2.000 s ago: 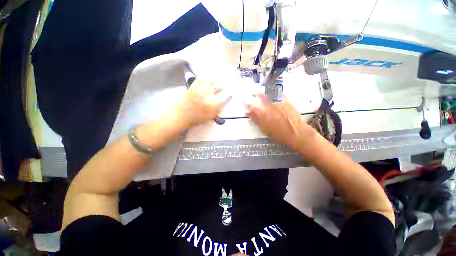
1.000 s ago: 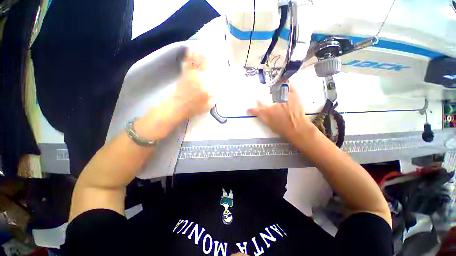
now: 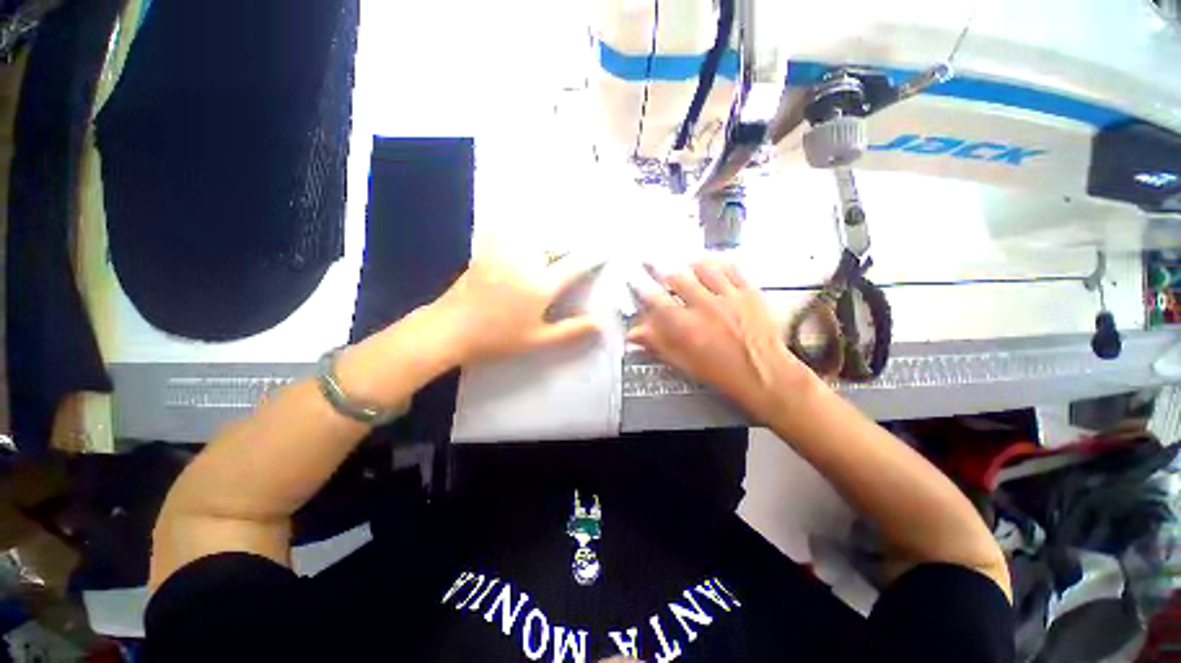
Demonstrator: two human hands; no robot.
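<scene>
The white pocket piece (image 3: pixel 538 395) lies in front of the machine and hangs a little over the table's front edge. My left hand (image 3: pixel 525 308) lies on it, fingers pointing toward the needle area. My right hand (image 3: pixel 706 317) is at its right edge, fingertips close to the left hand's. Whether the fingers pinch the cloth is washed out by glare. A straight-edged dark panel (image 3: pixel 417 214) lies left of the white piece, partly under my left forearm. The presser foot and needle area (image 3: pixel 667 175) is just beyond my fingertips, overexposed.
The white machine head (image 3: pixel 958 156) reads "JACK". Scissors (image 3: pixel 842 330) with wrapped handles lie right of my right hand. A rounded dark stack (image 3: pixel 227 168) is at the left. Dark cloth (image 3: pixel 52 233) hangs at the far left. A ruler strip (image 3: pixel 958 363) runs along the front edge.
The white cloth has shifted right and now lies narrower and straighter. The dark panel shows as a straight strip on its left. My left hand has moved down and right, closer to my right hand.
</scene>
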